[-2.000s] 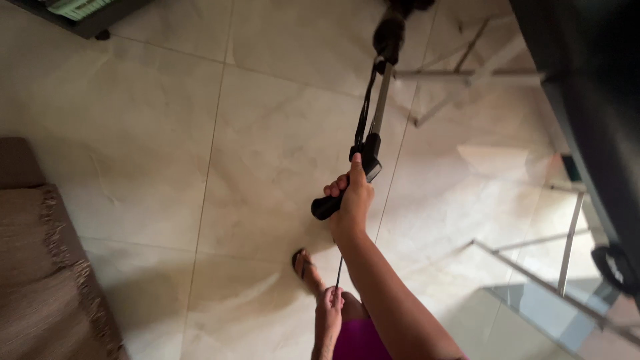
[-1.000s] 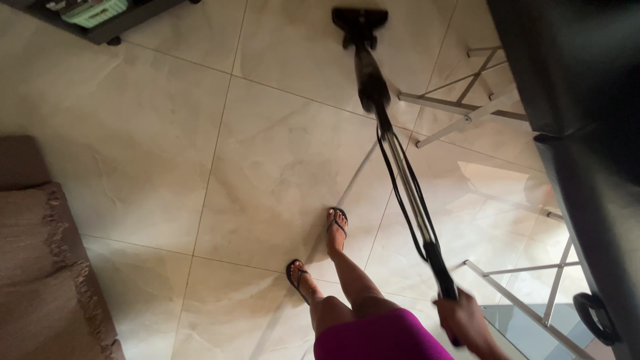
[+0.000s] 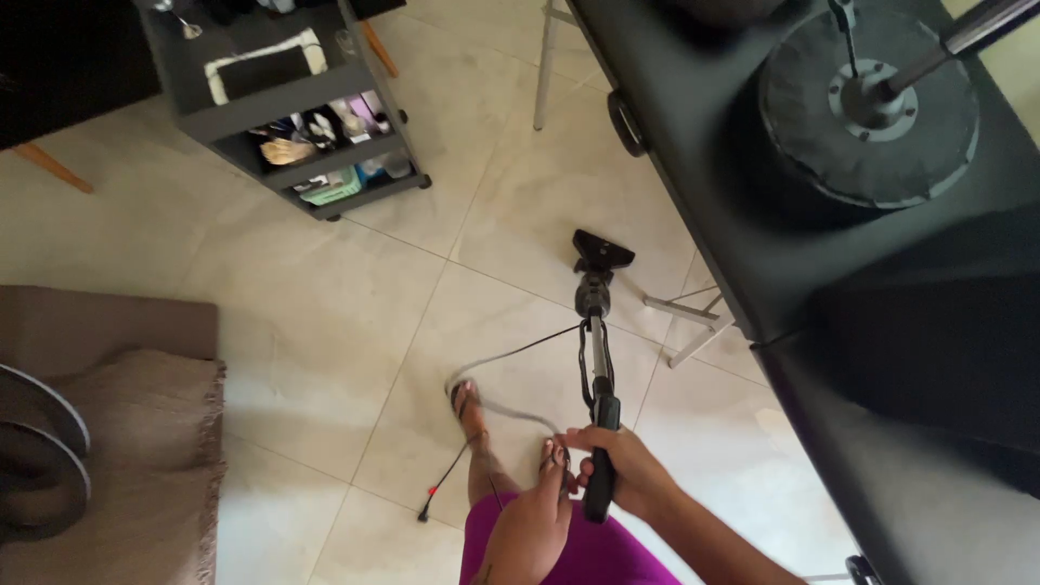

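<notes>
My right hand [image 3: 621, 471] is closed around the black handle [image 3: 601, 479] of an upright stick vacuum cleaner. Its metal tube [image 3: 600, 349] runs up to the dark body [image 3: 592, 294] and the black floor head [image 3: 602, 250], which is on the tiles. Close to the handle's left side, my left hand [image 3: 540, 512] pinches the black power cord [image 3: 520, 416]. The cord loops past my sandalled foot [image 3: 469, 406], and its plug end [image 3: 423, 515] hangs at the lower left, with a red spot just above it.
A black padded folding table [image 3: 707, 203] on metal legs [image 3: 691, 325] runs along the right, with a round black stool seat [image 3: 869, 106] upside down on it. A dark shelf trolley [image 3: 276, 106] stands at upper left. A brown couch [image 3: 122, 422] with a fringed cover is at left.
The left hand, out of view one second ago, is back beside the handle with the cord. The cord now trails in a loose loop by the feet. The view has shifted widely.
</notes>
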